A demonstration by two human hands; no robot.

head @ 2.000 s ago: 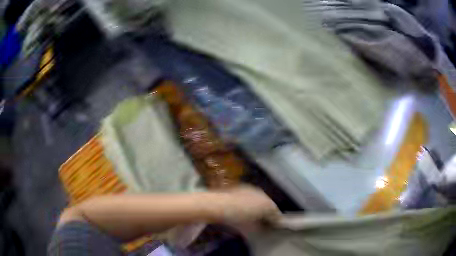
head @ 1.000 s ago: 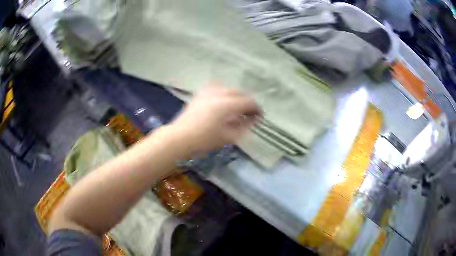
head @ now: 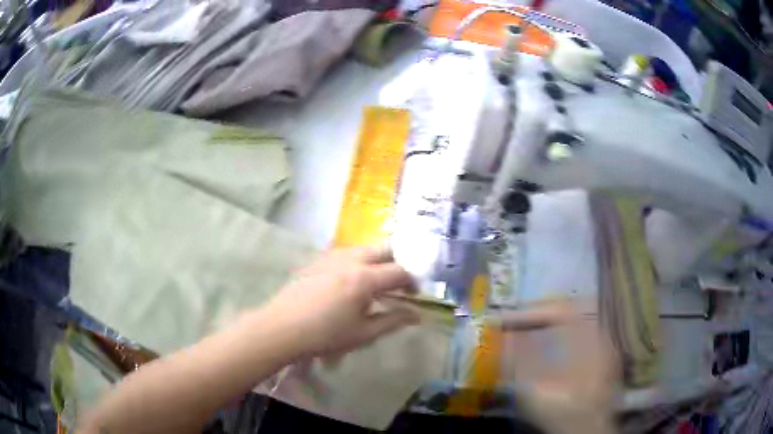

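A pale khaki-green garment panel point(head: 386, 373) lies at the table's front edge, left of the needle area. My left hand point(head: 343, 297) grips its end, with a darker olive edge showing beside the fingertips. My right hand point(head: 564, 356) is blurred, right of the needle area, with a finger pointing left; whether it holds anything cannot be told. The white sewing machine point(head: 644, 140) stands above. Its presser foot and needle area is blurred. An olive and grey-brown strip bundle point(head: 625, 280) lies under the arm.
Khaki-green panels point(head: 127, 186) lie flat at left. Grey-brown pieces point(head: 280, 55) are heaped behind them. An orange-yellow label point(head: 373, 174) lies left of the machine head. Thread cones point(head: 576, 58) stand behind the head. A grey control panel point(head: 739, 106) is at upper right.
The view has swung right to the machine. My left hand has gone from the panel pile to beside the needle area with a panel end. My right hand has come into view.
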